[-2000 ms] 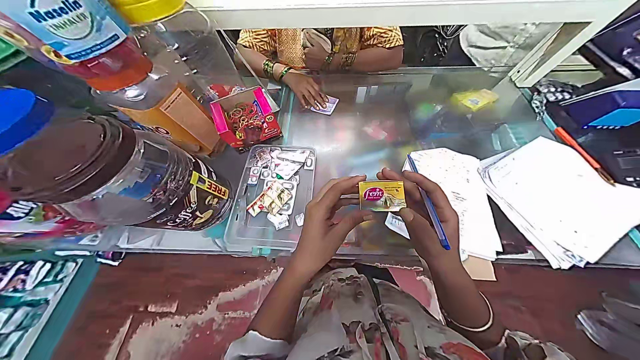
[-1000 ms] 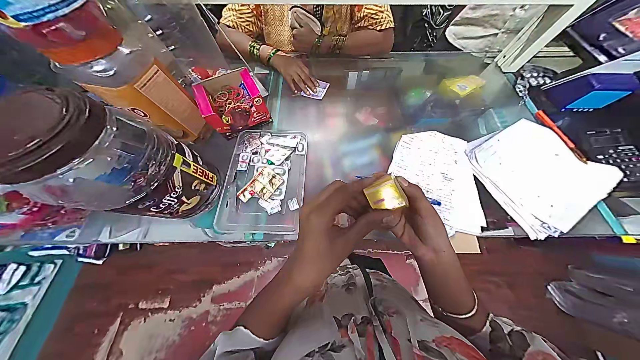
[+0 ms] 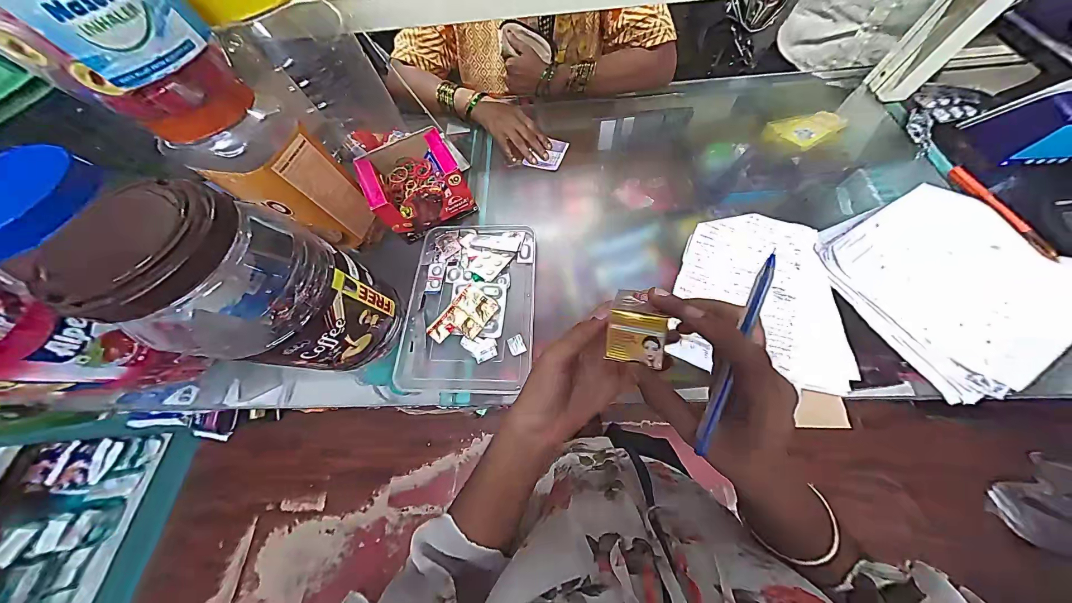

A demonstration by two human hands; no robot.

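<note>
Between my two hands, above the near edge of the glass counter, is a small gold box (image 3: 636, 337) with a face printed on it. My left hand (image 3: 574, 377) grips its left side. The fingers of my right hand (image 3: 737, 385) hold its top right corner, and a blue pen (image 3: 737, 356) slants through that same hand. To the left of my hands lies a clear plastic tray (image 3: 408, 368) with blister strips (image 3: 469, 311) in it. Handwritten paper sheets (image 3: 754, 268) lie just beyond my right hand.
Across the glass counter (image 3: 586, 226), another person's hand (image 3: 512, 130) rests on a small card or paper (image 3: 548, 156). A pink box of rubber bands (image 3: 419, 186) and large plastic jars (image 3: 276, 285) stand at left. A paper stack (image 3: 963, 285) and an orange pen (image 3: 1001, 209) lie at right.
The gold box has been turned in my hands; two seconds ago its broad printed front faced up. The blue pen has stayed in my right hand. The other person's hand remains on the card.
</note>
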